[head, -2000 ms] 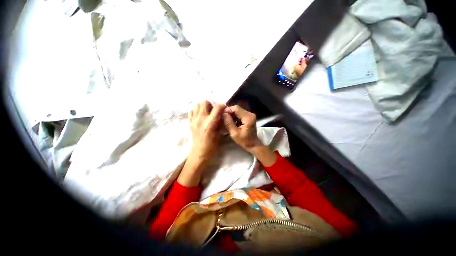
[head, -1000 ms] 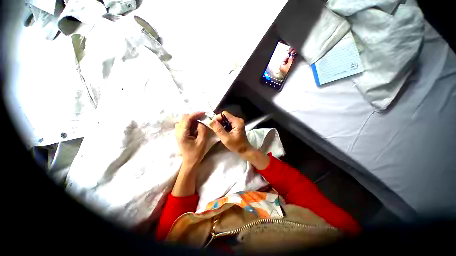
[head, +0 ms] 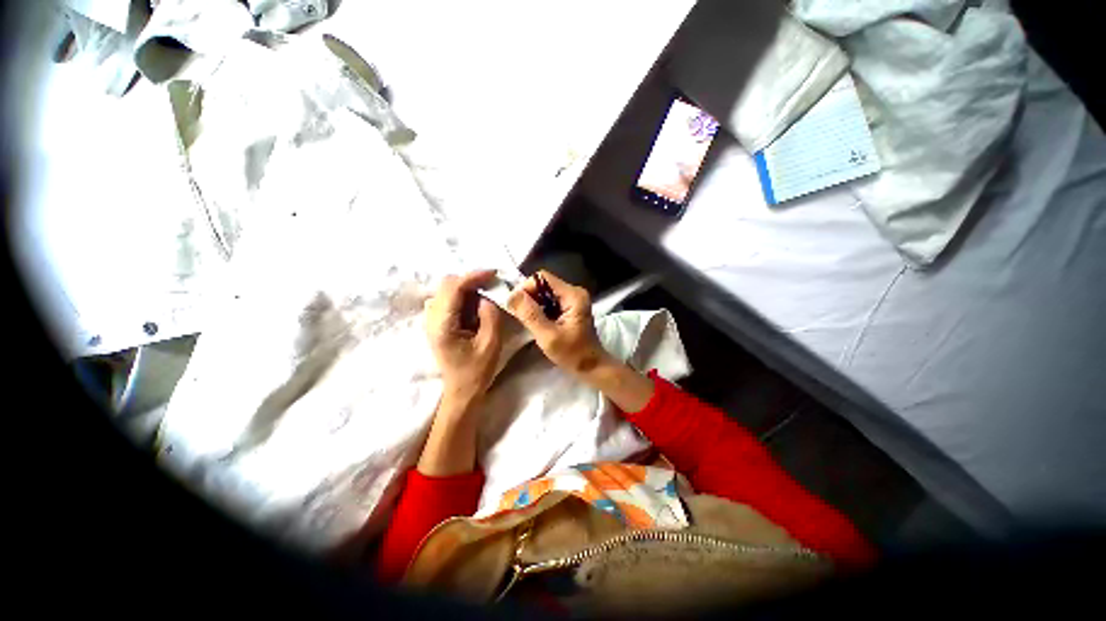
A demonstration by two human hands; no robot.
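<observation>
A pale off-white jacket [head: 328, 352] spreads from the white table down over the lap. My left hand [head: 463, 334] pinches a small edge of it between thumb and fingers at the table's corner. My right hand [head: 560, 324] is just to the right, its thumb and finger at the same edge, almost touching my left hand. Dark thread snips [head: 545, 295] sit in my right palm, partly hidden by the fingers. The exact part of the jacket held is too small and bright to tell.
The white table [head: 522, 109] ends in a slanted edge before a dark gap. Beyond it are a smartphone [head: 677, 158] with a lit screen, a ruled booklet [head: 819, 152] with a blue edge, and a crumpled pale garment [head: 940, 134] on a grey cloth-covered surface [head: 898, 328].
Since the earliest frame, the view has shifted and my hands have moved slightly apart, showing the snips and the pinched edge more. Over the last second they barely moved. The phone picture has changed.
</observation>
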